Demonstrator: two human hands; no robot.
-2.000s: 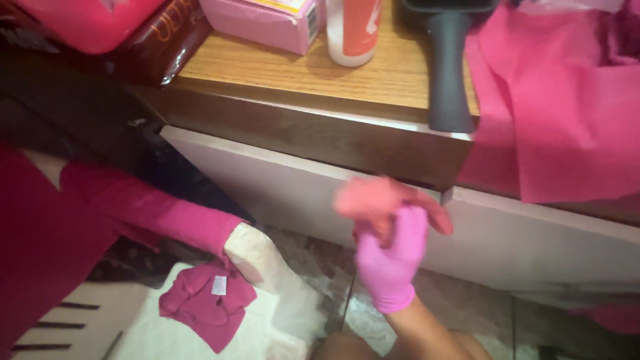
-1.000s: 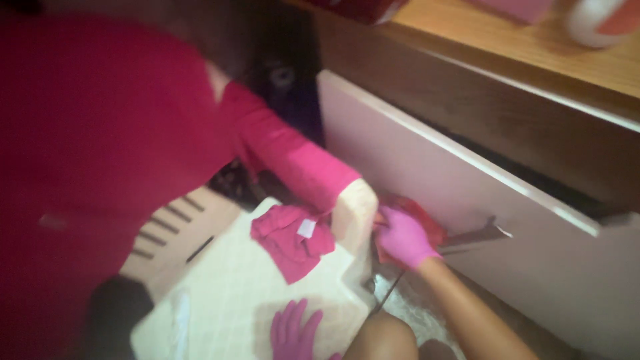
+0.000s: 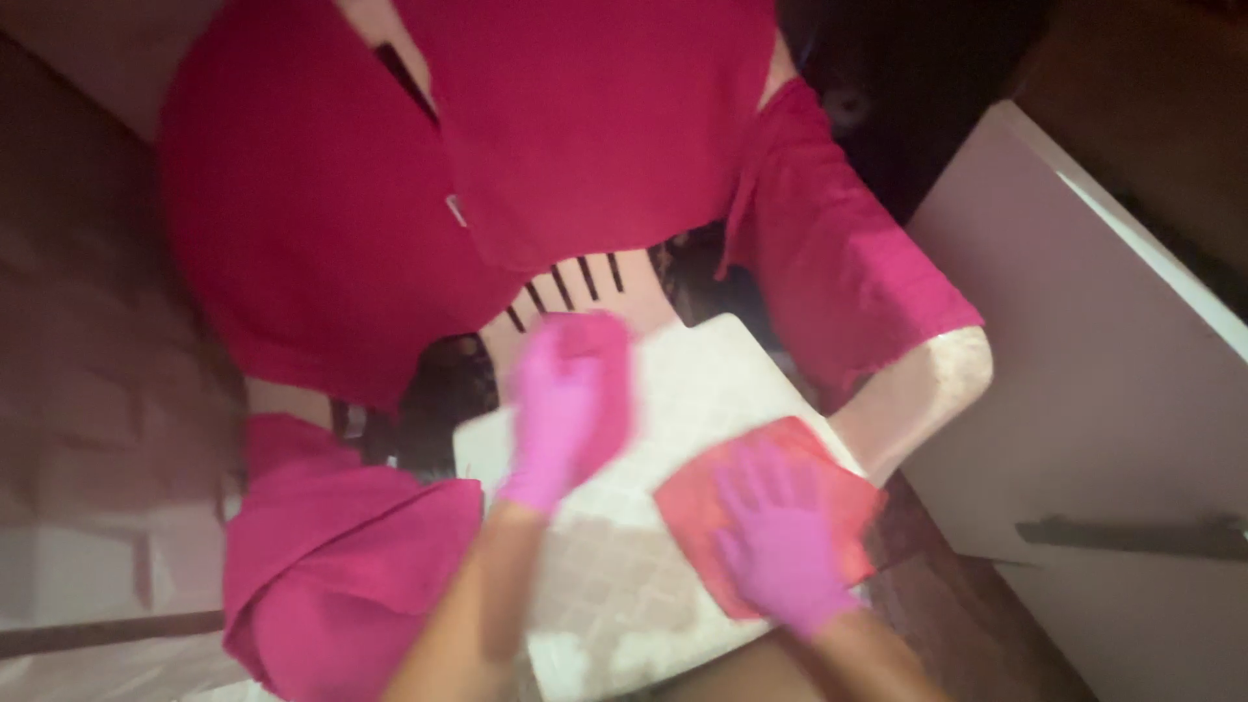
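Note:
My left hand [image 3: 556, 414], in a pink glove, is closed on a magenta cloth [image 3: 609, 395] above the far part of a white plastic chair seat [image 3: 673, 390]. My right hand [image 3: 785, 531], also pink-gloved, lies flat with spread fingers on a red cloth [image 3: 707, 478] at the seat's right side. The seat has a grid texture, and a greyish wet-looking patch shows between my hands. Magenta fabric drapes over the slotted chair back [image 3: 575, 283]. Both hands are blurred by motion.
Magenta fabric covers the chair's left armrest [image 3: 341, 556] and part of the right armrest [image 3: 907, 400]. A pale drawer front [image 3: 1063, 351] with a dark handle stands at the right. A crinkled pale sheet hangs at the left.
The view has swung left onto the chair. My left hand now holds the magenta cloth that lay on the seat. My right hand has brought the red cloth from beside the armrest onto the seat.

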